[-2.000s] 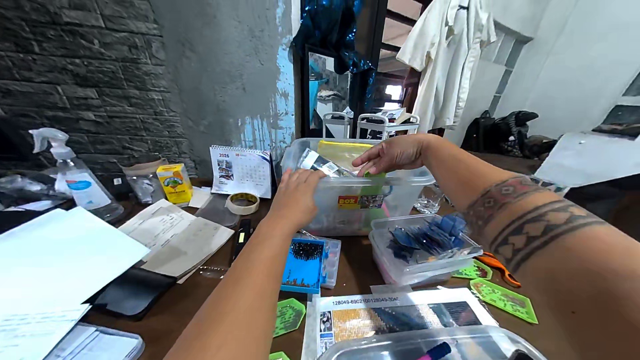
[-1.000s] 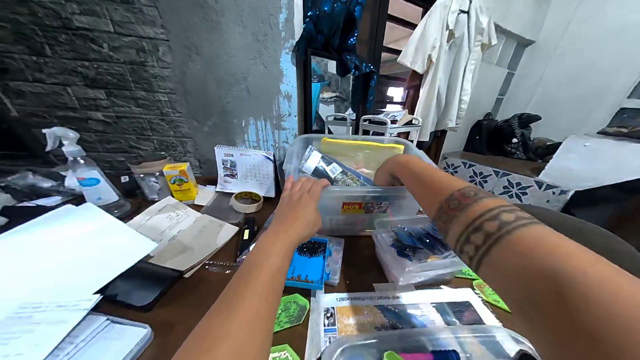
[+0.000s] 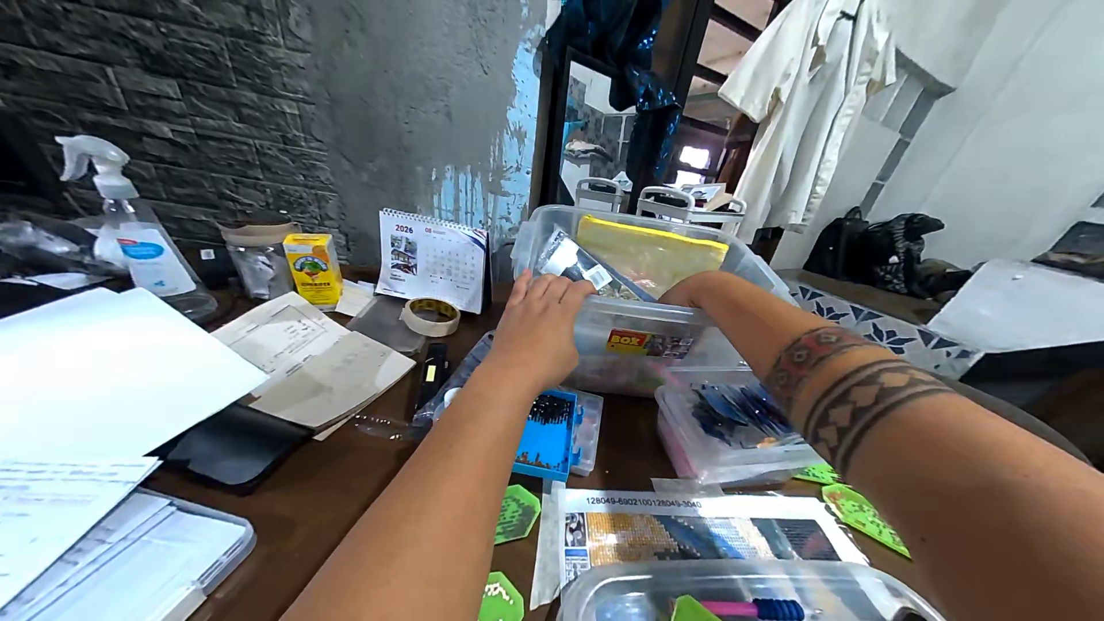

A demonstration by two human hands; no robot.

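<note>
My left hand rests on the near left rim of a large clear plastic storage box, beside a labelled clear packet inside it. My right hand reaches down into the box, its fingers hidden, so what it touches cannot be seen. A yellow-edged zip pouch leans against the box's back wall. Below my right forearm sits a smaller clear container of dark blue packets. Near my left wrist lies a blue tray with dark beads. A diamond painting canvas lies in front.
A clear container with a pink and blue pen stands at the near edge. Green bead trays lie around. To the left are papers, a spray bottle, a yellow carton, a desk calendar and a tape roll.
My right hand has gone from the box's rim area down inside it. The packet and yellow-edged pouch now show more. My left hand stays at the left rim.
</note>
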